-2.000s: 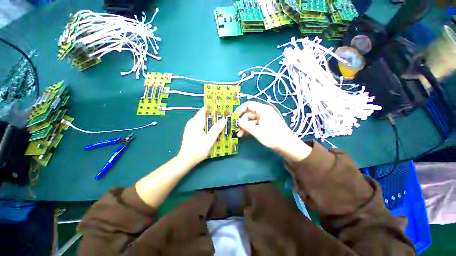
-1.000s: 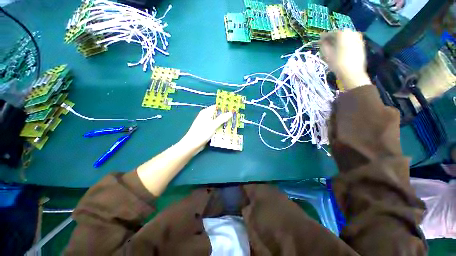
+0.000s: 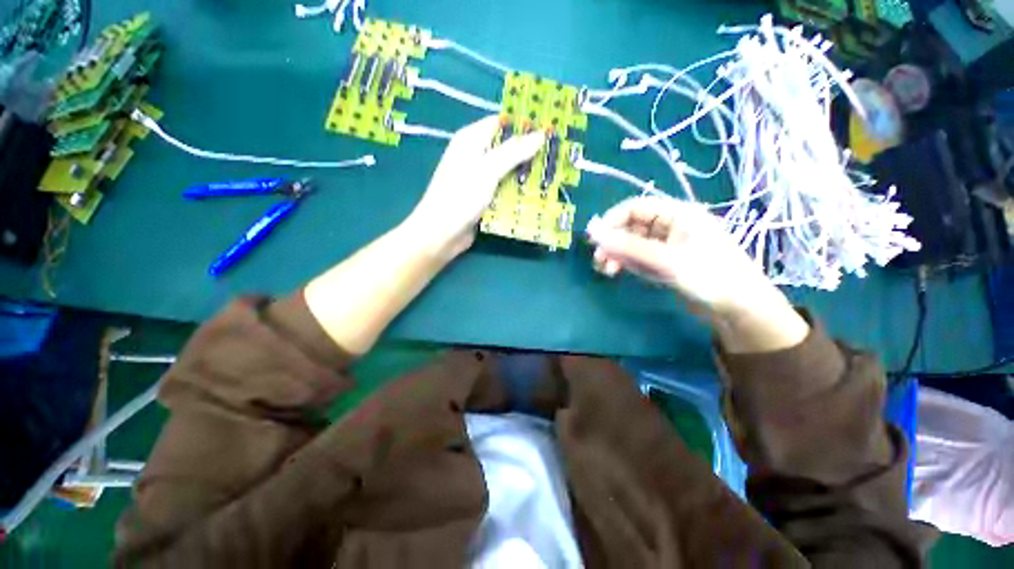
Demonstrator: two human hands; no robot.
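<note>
A yellow-green circuit board panel (image 3: 536,200) is held by its left side in my left hand (image 3: 465,183), thumb on top. Two white connector cables (image 3: 623,178) run from the upper part of its right edge. My right hand (image 3: 656,245) is just right of the panel's lower corner, fingertips pinched on a small white plug (image 3: 593,226), apart from the board edge. The rest of that cable is hard to tell from the pile. A wired panel (image 3: 373,83) lies at the upper left with white leads running toward the held panel.
A large white cable pile (image 3: 795,167) lies right of my right hand. Blue-handled cutters (image 3: 254,228) lie open at left, near a single white cable (image 3: 245,158) and stacked boards (image 3: 95,139). More boards (image 3: 851,22) and a yellowish spool (image 3: 873,128) are at the upper right.
My right hand went to the far side of the cable pile and has come back beside the panel with a plug. A second cable now trails from the panel's right edge. The view has tilted down.
</note>
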